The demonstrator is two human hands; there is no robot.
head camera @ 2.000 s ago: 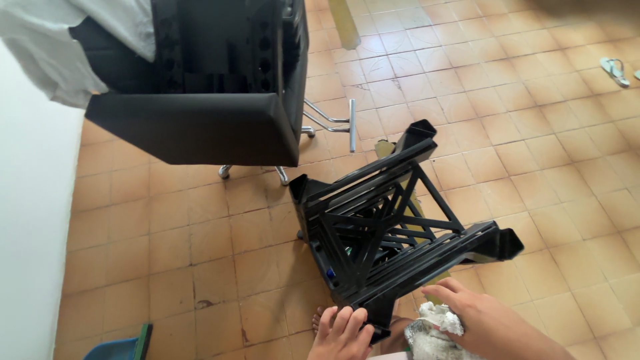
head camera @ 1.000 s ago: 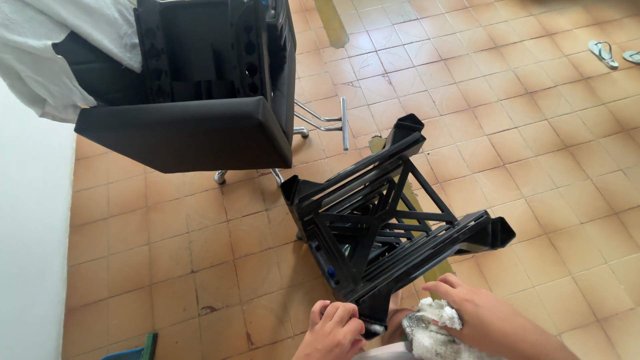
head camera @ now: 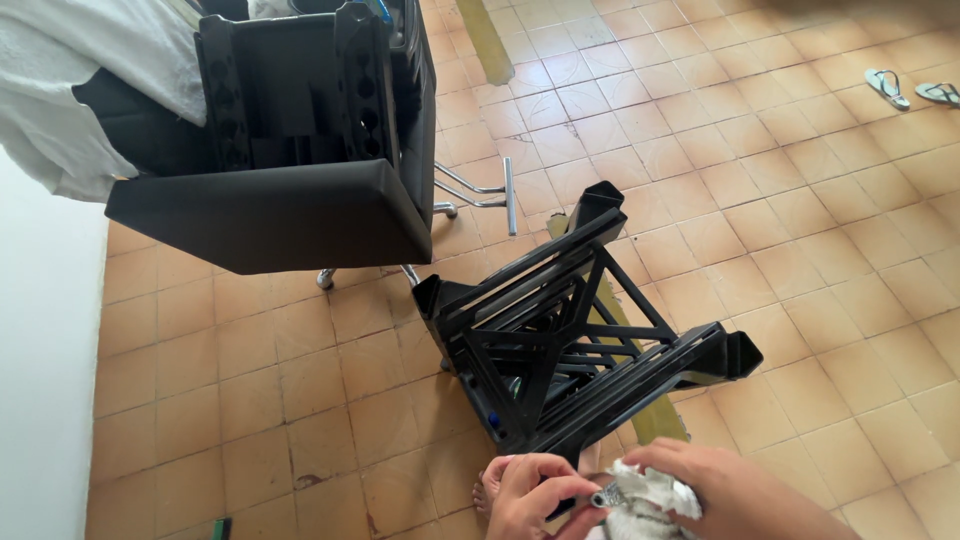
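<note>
My left hand (head camera: 536, 495) is at the bottom centre, its fingertips pinching the end of a small grey cylindrical part (head camera: 600, 498) with a round opening. Beside it, my right hand (head camera: 679, 480) holds a crumpled white cloth (head camera: 649, 499) that lies against the same part. Just beyond both hands stands a black plastic frame (head camera: 555, 337) with crossed bars and hollow corner legs. A small blue spot shows on its near left edge. What the part's far end is like is hidden by the cloth.
A black padded salon-type chair (head camera: 285, 217) on chrome legs stands at the upper left, with black plastic pieces (head camera: 285, 82) and a white towel (head camera: 45, 97) on it. Flip-flops (head camera: 887, 88) lie at the upper right. A bare foot (head camera: 481, 495) shows beside my left hand.
My left hand has come away from the frame's near corner toward my right hand, and the small grey part now shows between them. The view has shifted somewhat.
</note>
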